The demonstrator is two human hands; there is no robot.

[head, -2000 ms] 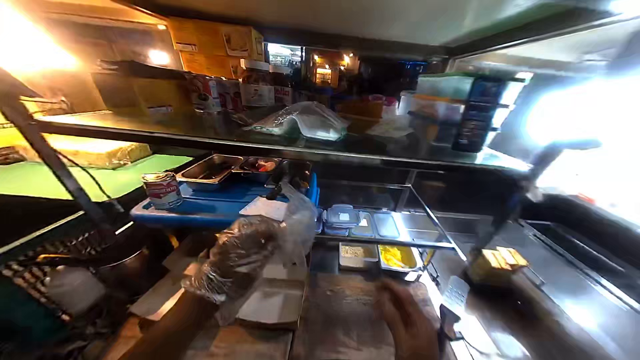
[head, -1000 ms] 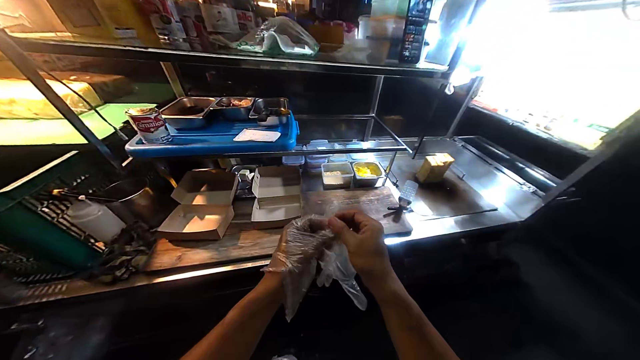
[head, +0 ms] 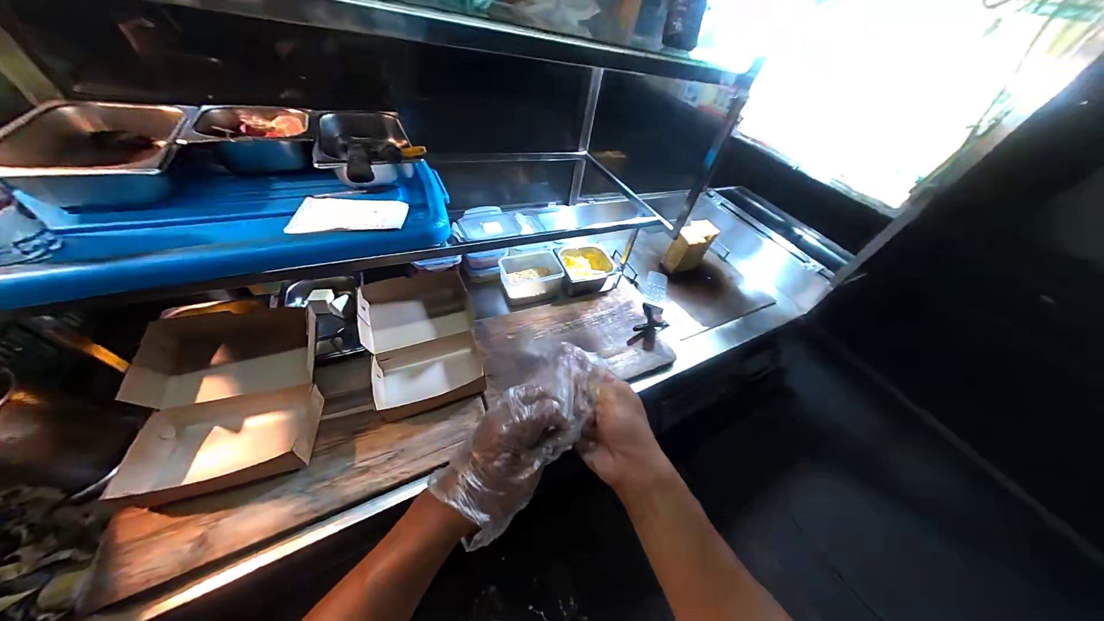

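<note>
A clear plastic glove [head: 496, 470] covers my left hand [head: 517, 431], whose fingers are closed on more thin clear plastic. My right hand [head: 617, 427] meets it in front of the counter edge, and its fingers grip the crumpled plastic [head: 573, 379], which looks like a second disposable glove. Whether the right fingers are partly inside it cannot be told. Beyond the hands lies a wooden cutting board [head: 552, 332]. To the left, two open cardboard takeaway boxes, a larger one [head: 228, 431] and a smaller one [head: 431, 371], rest on wooden boards [head: 371, 457].
Above the boxes, a shelf carries a blue plastic lid [head: 233, 211] with metal pans [head: 95, 164] and a paper [head: 345, 216]. Tubs of chopped food [head: 530, 274] and yellow food [head: 586, 263] stand behind the board. A spatula [head: 654, 302] lies at its right, near a yellowish block [head: 690, 246].
The two hands, apart two seconds ago, are together at the plastic. Since one second ago, the loose plastic that hung below them has been drawn up between the hands. The view has moved closer to the counter.
</note>
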